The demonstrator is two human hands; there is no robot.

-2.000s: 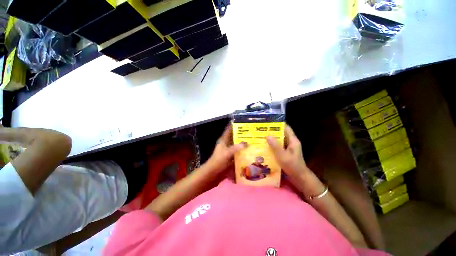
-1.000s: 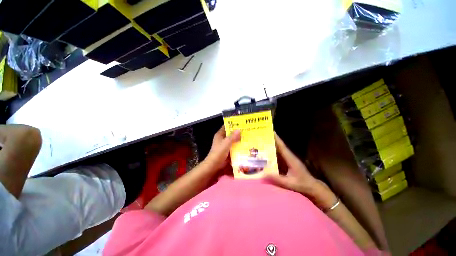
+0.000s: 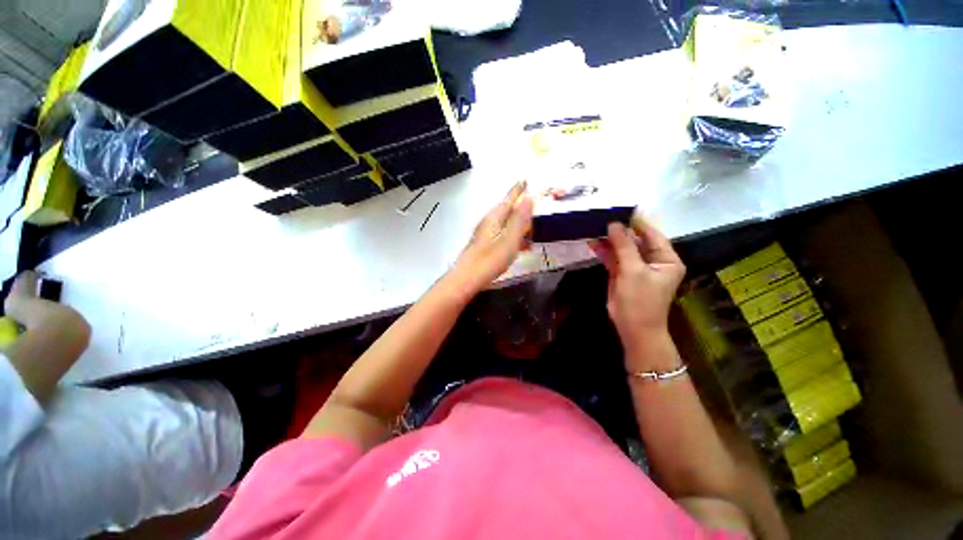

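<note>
A retail box [image 3: 579, 190] lies over the white bench at its front edge, its face glared out and its black end towards me. My left hand [image 3: 499, 238] holds its left side. My right hand [image 3: 641, 272] has its fingers at the right corner of the black end. Clear film shows below the box, past the bench edge; how far it covers the box is hard to tell in the glare. Whitish flat bags [image 3: 530, 72] lie behind the box.
A tall stack of unbagged boxes [image 3: 364, 121] stands at left, black strips [image 3: 428, 215] in front. A bagged box [image 3: 732, 90] lies at right. A shipping carton [image 3: 908, 348] below right holds yellow boxes [image 3: 799, 348]. A person's arm [image 3: 48, 335] is at far left.
The box has moved from my lap up over the bench edge, now black end towards me. Both hands have moved forward with it. The view has shifted, showing more of the bench's back.
</note>
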